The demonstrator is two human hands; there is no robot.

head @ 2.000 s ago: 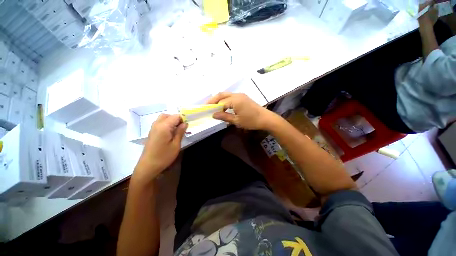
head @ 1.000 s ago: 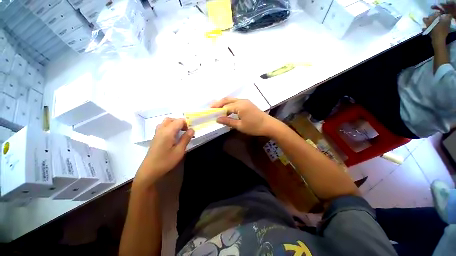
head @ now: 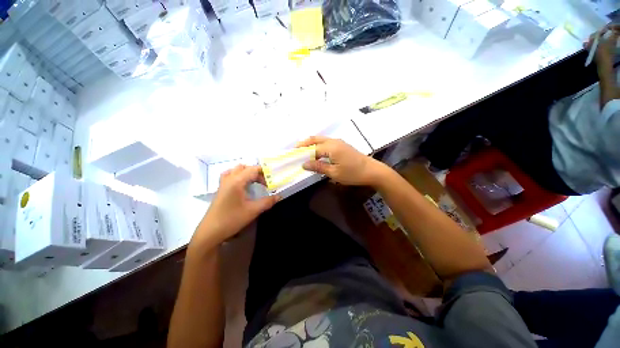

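Observation:
A small white piece with a yellow sheet along its edges [head: 289, 167] is held level between both hands, above the table's front edge. My left hand [head: 239, 192] pinches its left end with thumb and fingers. My right hand [head: 333, 162] grips its right end, thumb on the front face. White open box trays [head: 212, 170] stand just behind and beside the hands, partly hidden by them.
Closed white boxes [head: 51, 217] stand at left, beside plain white lids [head: 122, 146]. A cutter [head: 386, 102] lies right of the table seam. Black bag [head: 360, 24] and yellow card [head: 306, 28] are at back. Another person's arm [head: 607, 75] is at right; a red stool [head: 500, 190] is below.
The held piece has tilted so more of its white face and yellow border shows. The left thumb has moved off to its lower edge. The whole view has shifted slightly.

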